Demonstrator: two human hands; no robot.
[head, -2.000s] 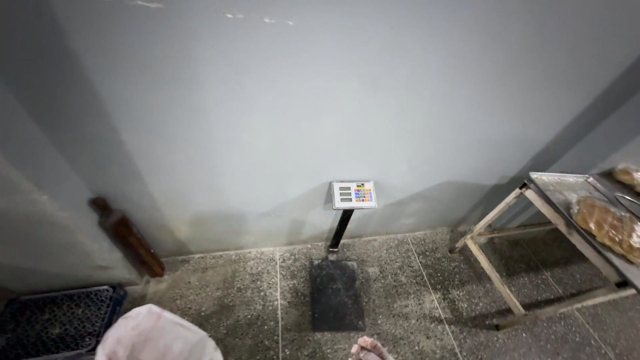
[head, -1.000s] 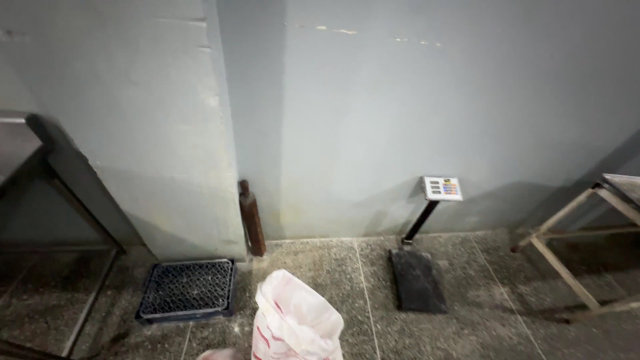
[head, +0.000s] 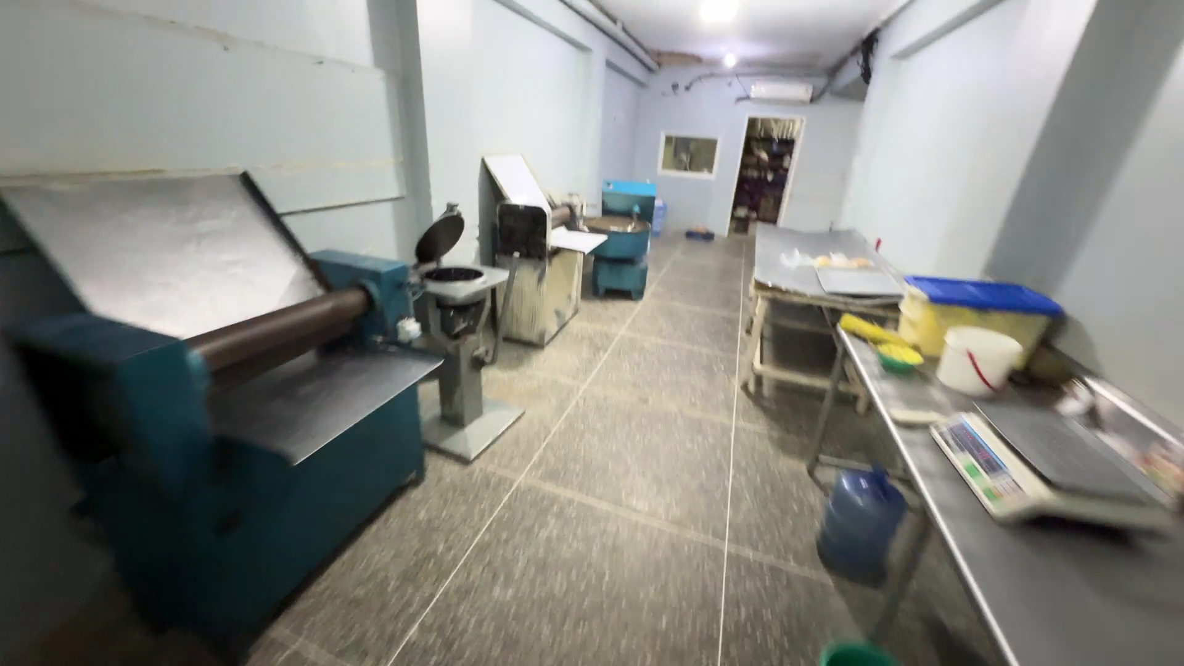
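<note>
Neither of my hands shows in the head view, so what they hold or touch is hidden. On the right, a metal-topped table [head: 934, 518] bears a digital scale [head: 1045, 462], a white bucket with a red handle [head: 979, 361], a yellow tub with a blue lid [head: 980, 310] and a green bowl with yellow contents [head: 899, 357]. At the left stands a teal dough sheeter [head: 305, 490] with a dark steel roller [head: 287, 338] and a sloping metal plate.
Beyond the sheeter are a pedestal machine with a raised round lid [head: 462, 361], a second roller machine [head: 541, 287] and a teal mixer [head: 620, 245]. A blue water jug [head: 862, 525] is under the right table. A tiled floor [head: 592, 518] runs towards a doorway [head: 766, 176].
The view has swung from the wall and floor to the length of the room. The white bag, the platform scale and the dark crate are out of view.
</note>
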